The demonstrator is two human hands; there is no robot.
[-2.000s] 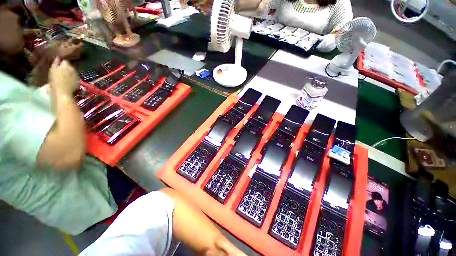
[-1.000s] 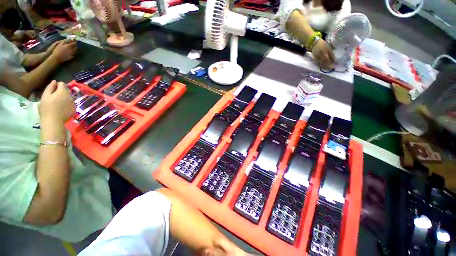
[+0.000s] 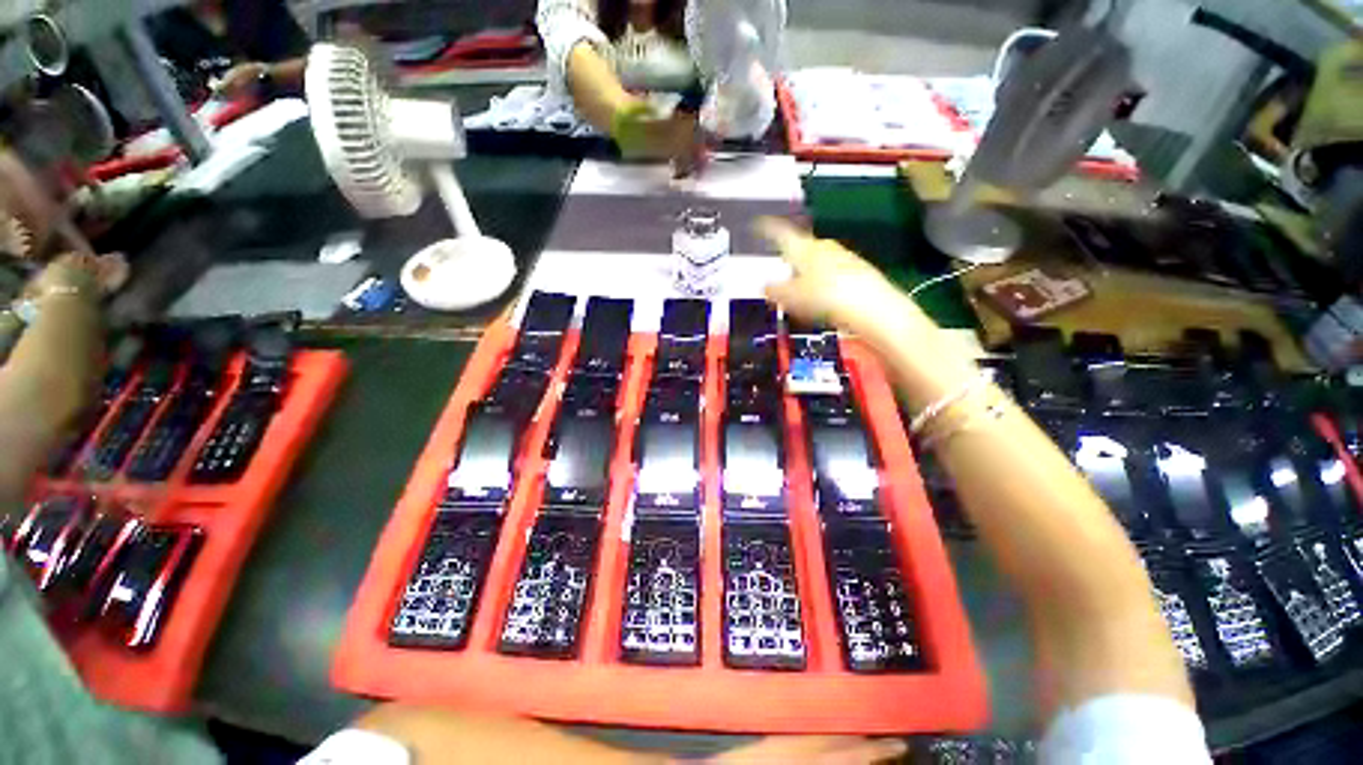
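Observation:
A red foam tray point(image 3: 658, 700) holds a row of several open black flip phones point(image 3: 661, 598), screens above and keypads below. A small blue-and-white piece point(image 3: 815, 375) lies on the rightmost phone's upper part. My right hand point(image 3: 822, 284) reaches over the tray's back right corner, fingers apart, right of a clear bottle with a printed label point(image 3: 698, 251); no contact with the bottle shows. My left hand point(image 3: 807, 750) lies along the tray's front edge, cut off by the frame's bottom; its fingers are not clear.
Another red tray of phones point(image 3: 269, 493) is at left, with a person's arm beside it. More dark phones point(image 3: 1233, 598) lie at right. A white fan point(image 3: 459, 272) stands behind left, a grey fan point(image 3: 979, 232) behind right. A person's hand is across the bench.
The view has turned right, squaring up the tray. My right arm has come into view, its hand over the back right corner. My left forearm now lies across the tray's front.

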